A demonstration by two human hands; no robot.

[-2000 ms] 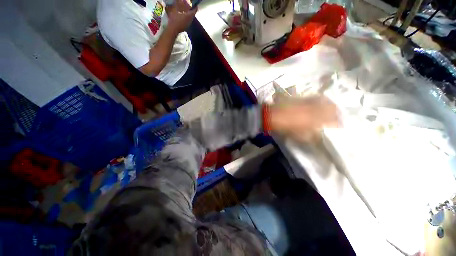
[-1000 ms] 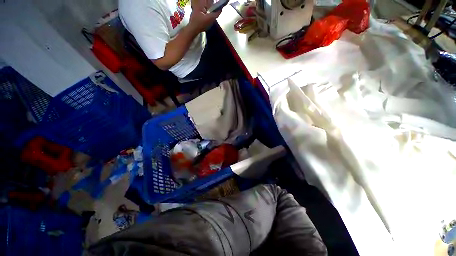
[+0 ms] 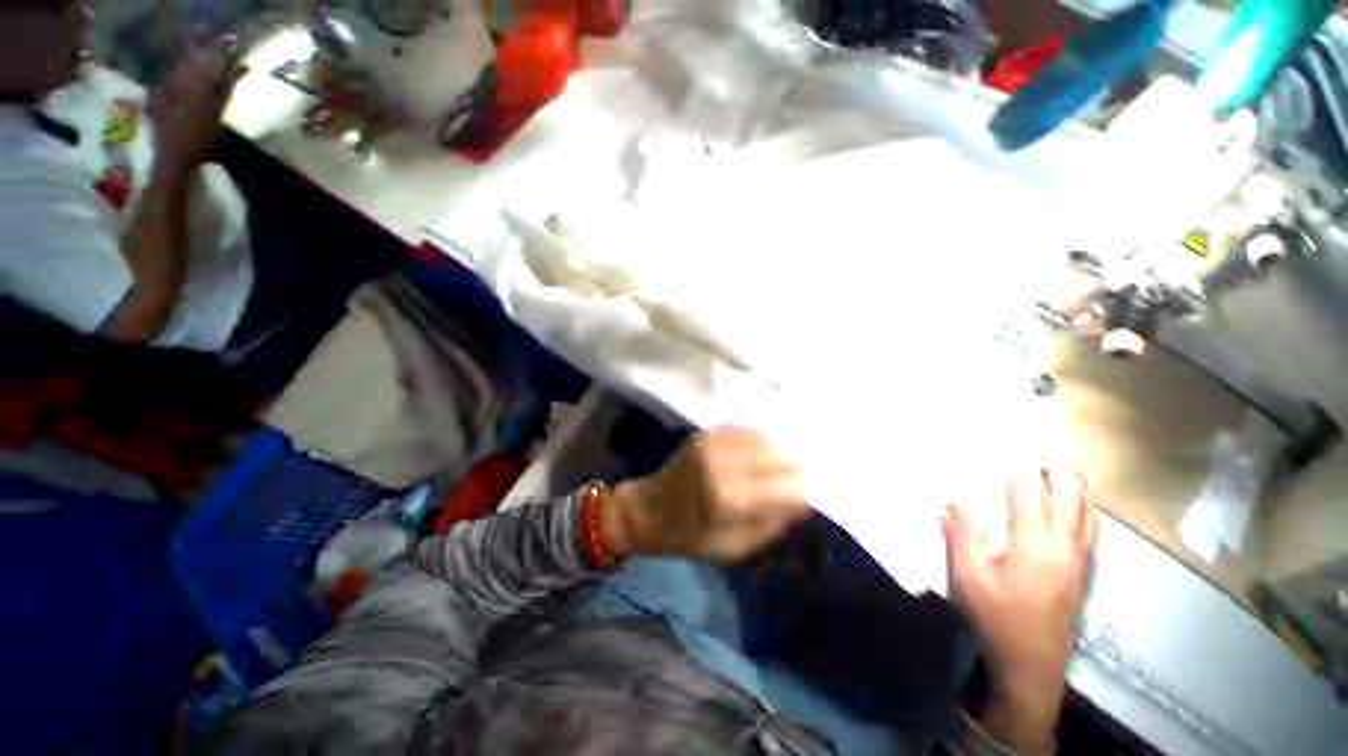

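Observation:
White fabric (image 3: 872,281) covers the sewing table, washed out by glare. My left hand (image 3: 710,499), with a red bracelet at the wrist, is at the table's front edge beside the cloth. It is blurred and its fingers look curled; whether it grips the cloth edge cannot be told. My right hand (image 3: 1023,569) lies palm down with fingers spread on the cloth's right part, near the front edge. The sewing machine head (image 3: 1168,222), with a yellow warning triangle, stands beyond it to the right. The needle area is lost in glare.
A red plastic bag (image 3: 535,67) lies at the table's far left. A blue crate (image 3: 244,539) with beige cloth (image 3: 355,387) and bags stands at left. A person in a white shirt (image 3: 59,236) sits at far left. A blue bar (image 3: 1079,74) hangs by the machine. A white slip (image 3: 1220,495) lies on the bed.
The view has swung right, bringing the machine head into view. Both my hands now show at the table's front edge; one second ago neither was visible.

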